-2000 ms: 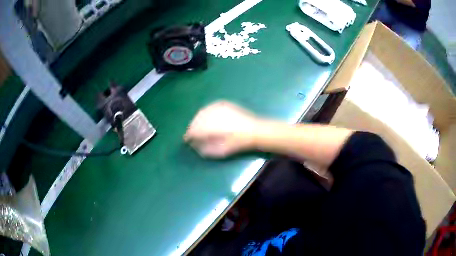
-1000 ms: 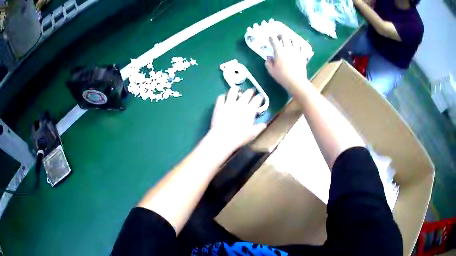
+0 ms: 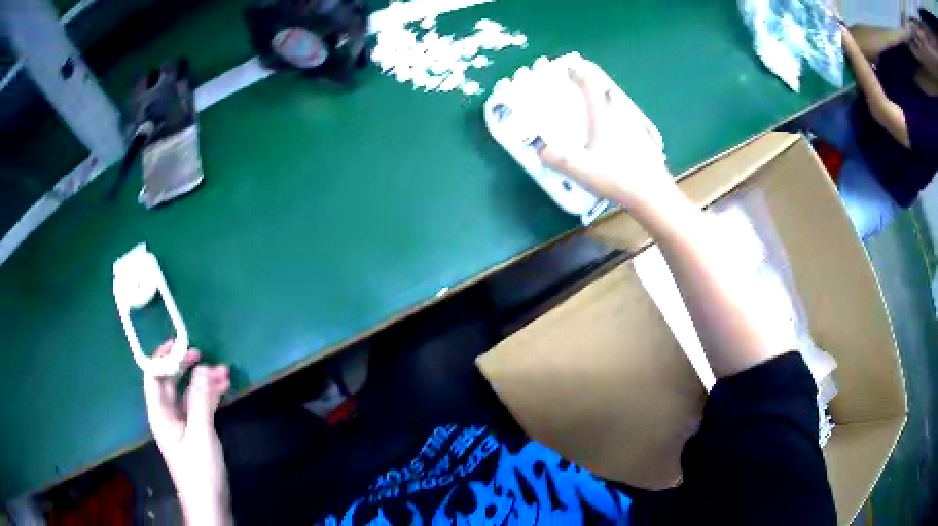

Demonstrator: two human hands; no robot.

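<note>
A white loop-shaped plastic housing (image 3: 128,283) lies at the left of the green bench, disc end away from me. My left hand (image 3: 190,406) is at its near oval end, with fingertips on the rim and the thumb apart. My right hand (image 3: 612,159) is on a thick stack of white housings (image 3: 561,103) near the bench edge, thumb on the near side and fingers over the top. The stack's ridged edge faces away from me. My right palm hides part of it.
Small white pieces (image 3: 432,51) lie in a loose pile beside a black fan (image 3: 305,41). A black corded tool (image 3: 159,98) and metal plate (image 3: 172,164) are at back left. An open carton (image 3: 591,354) with white contents stands against the bench. Another person (image 3: 900,123) handles a clear bag (image 3: 787,36).
My left hand has moved far left, and a single housing now lies there instead of beside the stack. My right hand stays on the stack, which is now nearer the bench edge. The view has shifted.
</note>
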